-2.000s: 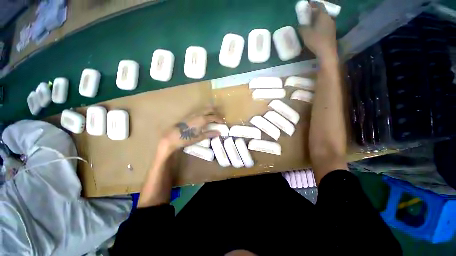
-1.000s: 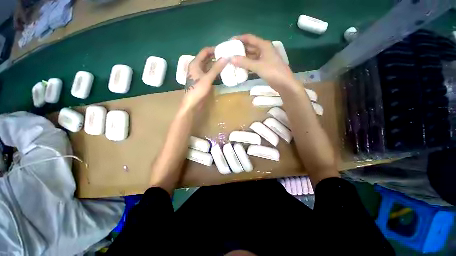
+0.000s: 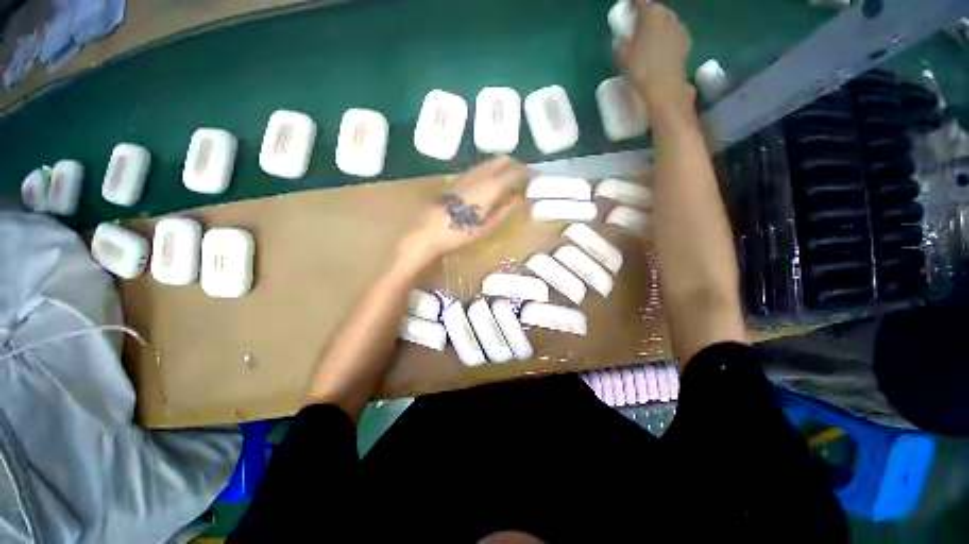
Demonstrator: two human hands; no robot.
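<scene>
My right hand (image 3: 650, 48) reaches to the far side of the belt, its fingers at a white case (image 3: 622, 18) that is partly covered; whether it grips the case is unclear. My left hand (image 3: 476, 210) is over the cardboard near the belt's edge, palm down, with no case seen in it; its fingers are blurred. White cases (image 3: 497, 120) lie broad face up in a row along the green belt. On the cardboard cover (image 3: 308, 319), several cases on edge (image 3: 494, 332) are clustered between my forearms.
Three cases (image 3: 227, 261) lie at the left of the bench. A person's grey sleeve (image 3: 64, 361) is at the left. Black trays in film (image 3: 861, 191) stand at right beneath a slanting metal bar (image 3: 829, 64). A blue stool (image 3: 903, 473) is below right.
My hands have parted from the white pieces held together over the belt. My right hand has moved to the far belt, my left back toward the bench. Cases lie where my hands were.
</scene>
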